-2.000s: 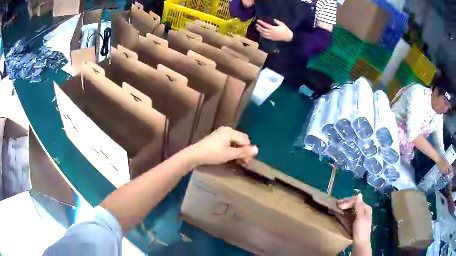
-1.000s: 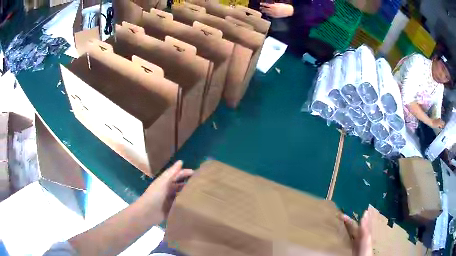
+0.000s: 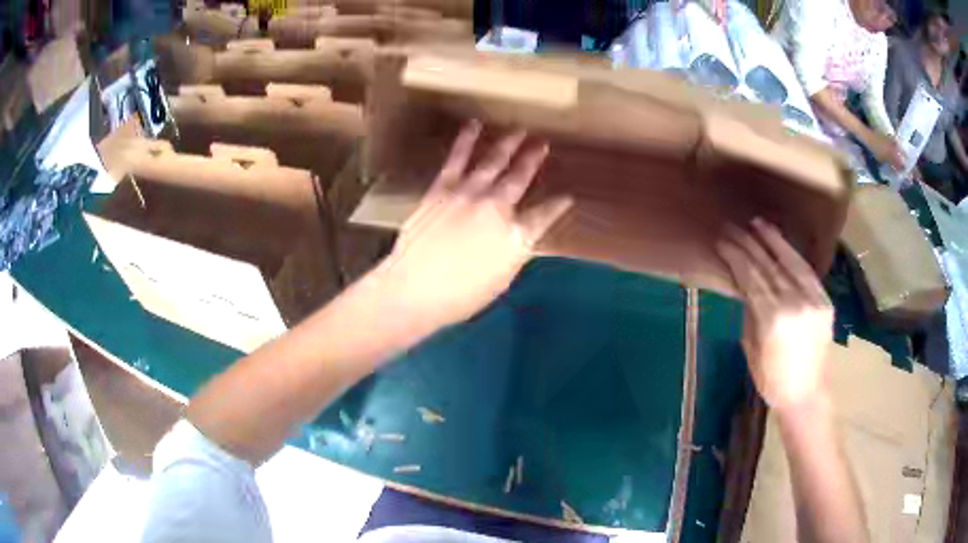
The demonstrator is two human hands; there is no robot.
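Observation:
A long brown cardboard box [image 3: 637, 202] is held up above the green bench top, its open side facing me, somewhat blurred. My left hand [image 3: 478, 228] lies at its lower left edge with the fingers spread over the opening. My right hand [image 3: 780, 308] holds its lower right edge, fingers reaching inside; the thumbs are hidden. Erected open cartons [image 3: 228, 196] stand in rows at the left, with tabs on their top edges. Flat carton blanks [image 3: 870, 445] lie at the lower right.
Plastic-wrapped tubes [image 3: 706, 48] lie at the far side, partly behind the box. A wrapped brown parcel [image 3: 895, 255] is at the right. Cardboard scraps [image 3: 430, 415] and a wooden strip [image 3: 688, 403] are on the bench. A person [image 3: 839, 64] works at the upper right.
The box has moved up and away from me and turned so its open side faces me. Both hands moved up with it. The view has shifted, bringing the blanks at the right into view.

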